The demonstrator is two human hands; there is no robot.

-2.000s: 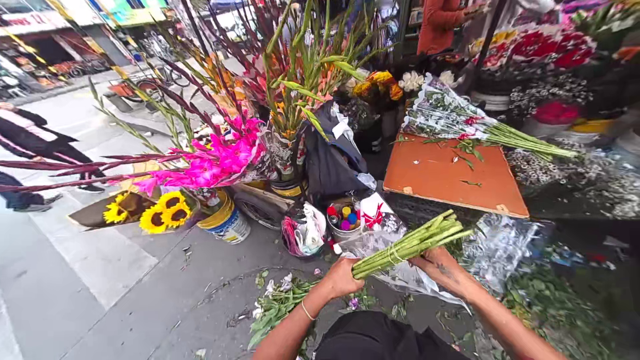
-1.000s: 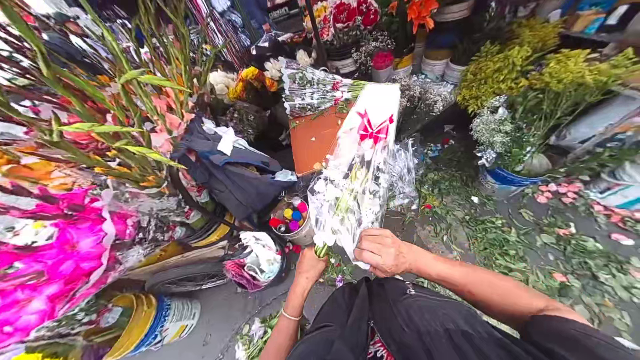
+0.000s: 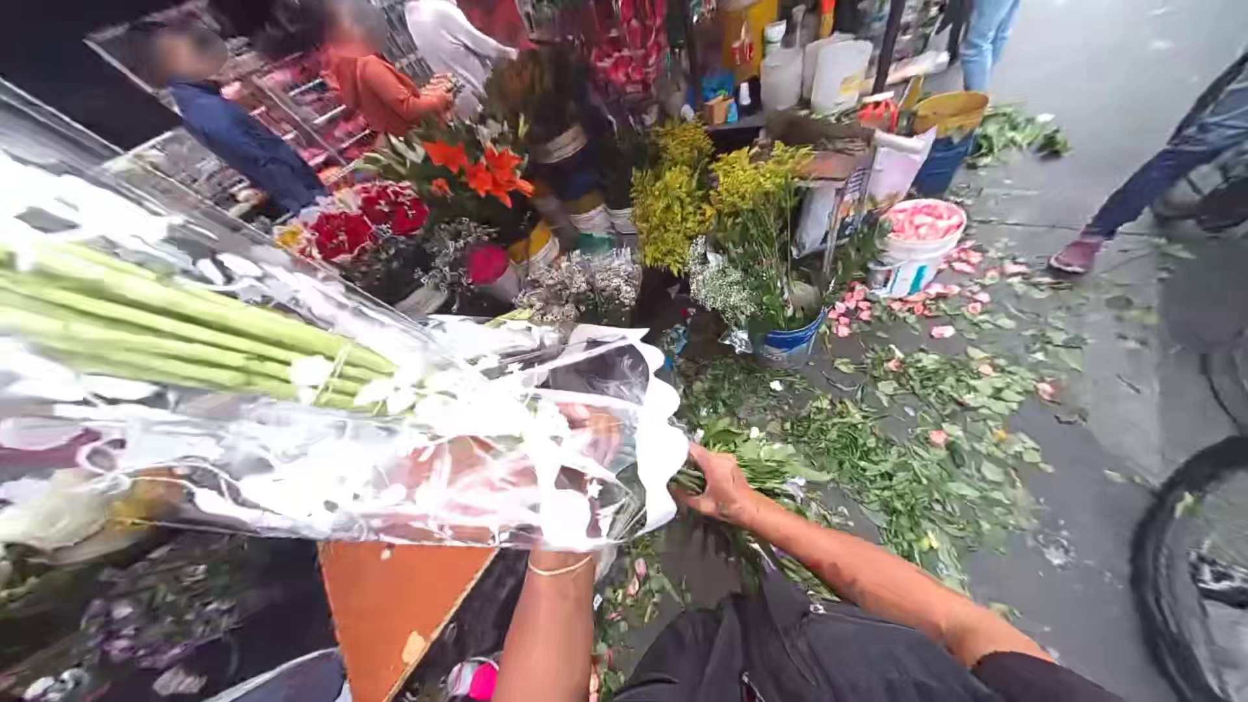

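A bouquet in a clear and white plastic sleeve (image 3: 458,439) stretches from the left edge to the middle, with thick green stems (image 3: 195,341) showing inside. My left hand (image 3: 588,439), seen blurred through the plastic, is on the bouquet near the sleeve's scalloped white end; its fingers are partly hidden. A pale bracelet (image 3: 561,567) circles that wrist. Just right of the sleeve's end, my right hand (image 3: 720,485) is closed around thin green stems (image 3: 690,478). Leafy greenery (image 3: 756,458) lies beside and behind this hand.
Cut leaves (image 3: 907,487) and pink petals litter the pavement at right. A blue bucket (image 3: 788,341) of foliage and a white bucket (image 3: 916,249) of petals stand beyond. An orange board (image 3: 390,604) is lower left, a wheel (image 3: 1165,575) lower right. People stand at the upper left.
The view has swung strongly to the right. The wrapped bouquet, upright before me a second ago, now lies across the view to the left. My right hand has left the sleeve and grips thin stems.
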